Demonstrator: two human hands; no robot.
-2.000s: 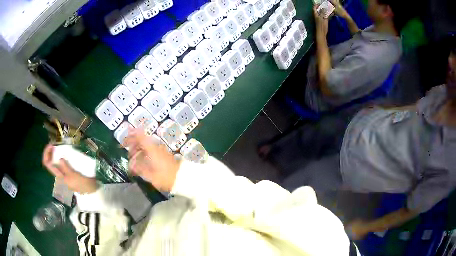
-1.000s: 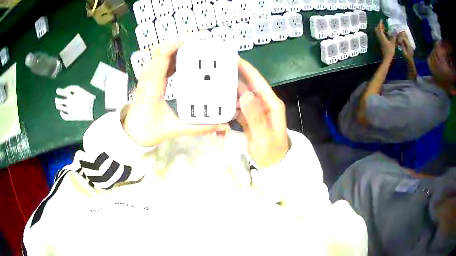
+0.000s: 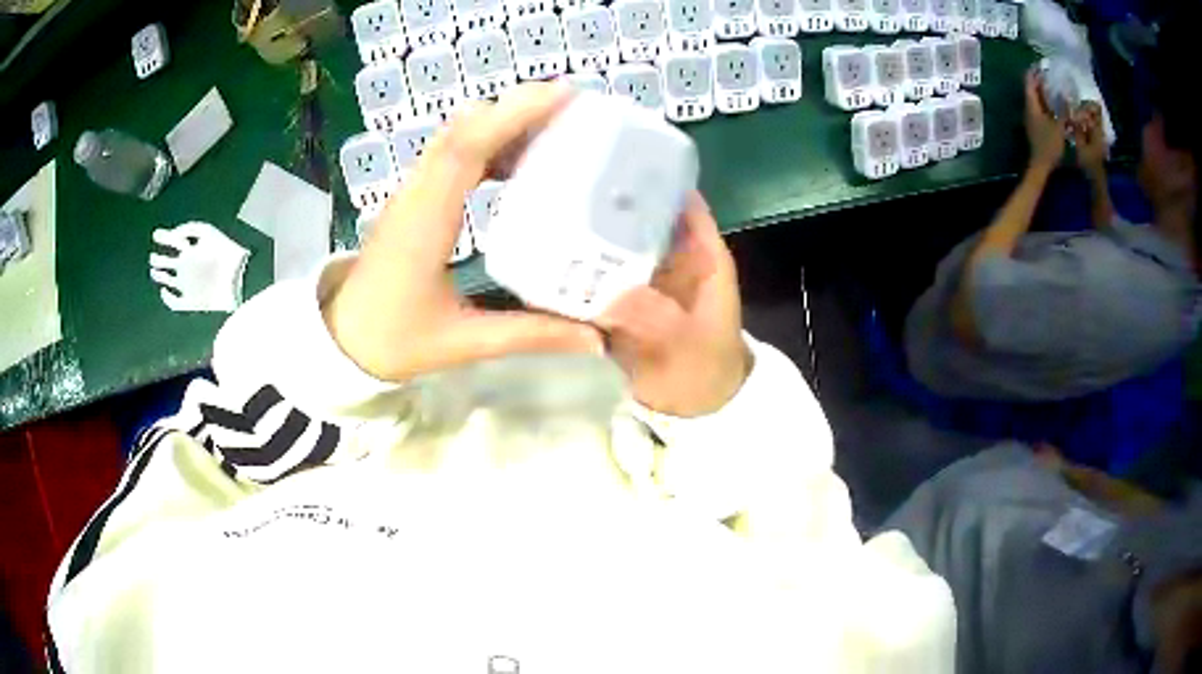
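Note:
A white travel plug adapter [image 3: 593,204] is held up in front of my chest, tilted and motion-blurred, with its socket face and small ports towards the camera. My left hand [image 3: 429,250] holds it at its left side and lower edge. My right hand [image 3: 679,316] holds its lower right side. Both hands are bare. Behind them, rows of like adapters [image 3: 534,42] stand socket face up on the green bench, partly hidden by my left hand and the held adapter.
At left lie a white glove [image 3: 198,267], a clear bottle [image 3: 121,163], pale cards [image 3: 287,217] and a loose adapter [image 3: 149,50]. A tan holder [image 3: 287,26] stands at the rows' left end. Two shorter adapter rows [image 3: 916,136] are at right. People in grey [image 3: 1055,316] sit at right.
Two seconds ago my hands were apart, the left with a white block and the right over the rows. Since one second ago the adapter, held in both hands, has tilted clockwise.

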